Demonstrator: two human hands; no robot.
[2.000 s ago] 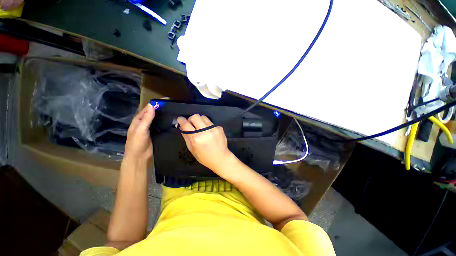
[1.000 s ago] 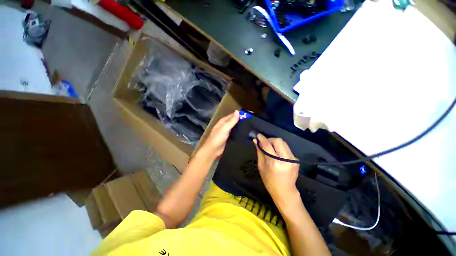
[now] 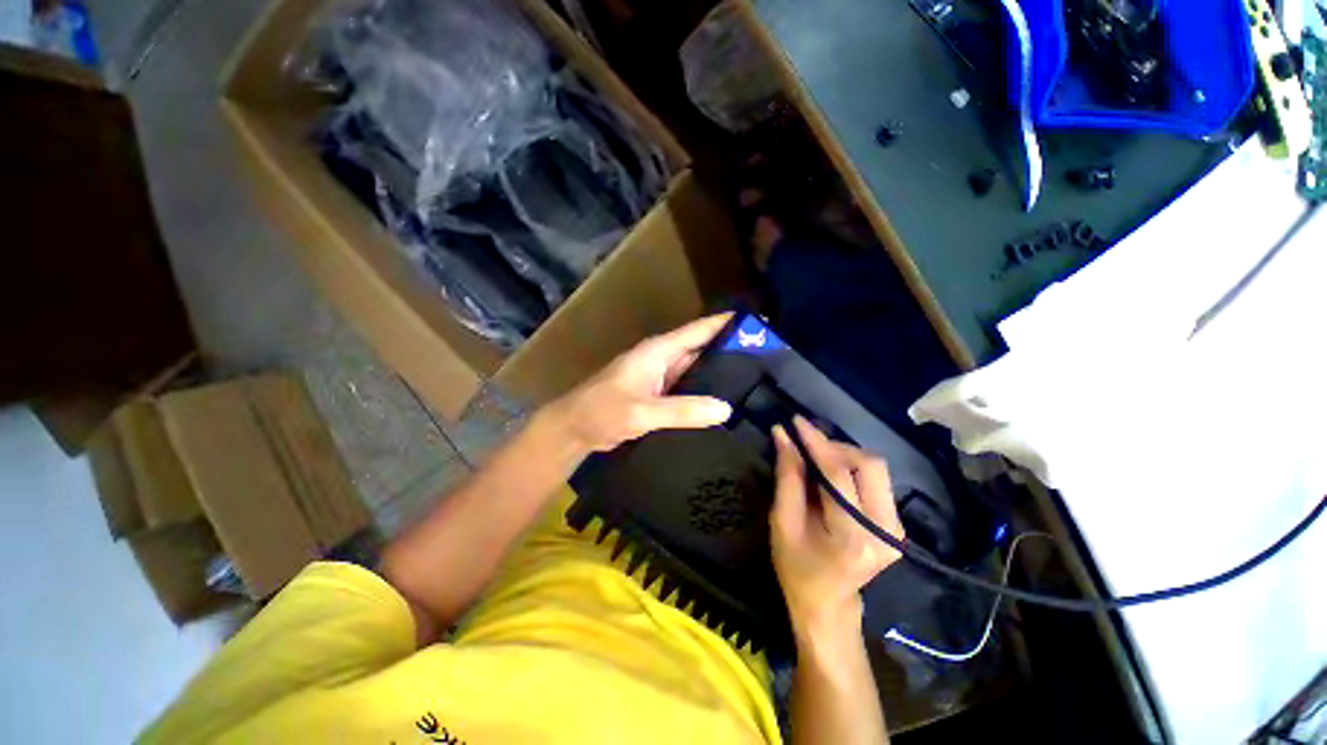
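Note:
The black cooling stand (image 3: 662, 488) lies over my lap, tilted, its row of teeth towards me and a round fan grille showing. Blue glows show at its upper left and right corners. My left hand (image 3: 640, 396) grips its upper left corner, thumb on the top face. My right hand (image 3: 833, 517) pinches the end of the black test lead (image 3: 1004, 590) at the stand's dock area; the plug is hidden by my fingers. A thin white USB power cable (image 3: 995, 619) leaves the stand's right side.
An open carton (image 3: 349, 313) with bagged black units is at the upper left. Folded brown cardboard (image 3: 255, 459) lies on the floor at left. The bench (image 3: 873, 189) bears a white sheet (image 3: 1164, 393), small black pieces and a blue parts bin (image 3: 1135, 124).
The view has swung left and down. My left thumb has moved onto the stand's top face. My right hand still holds the test lead, its fingers now a little farther from the lit corner.

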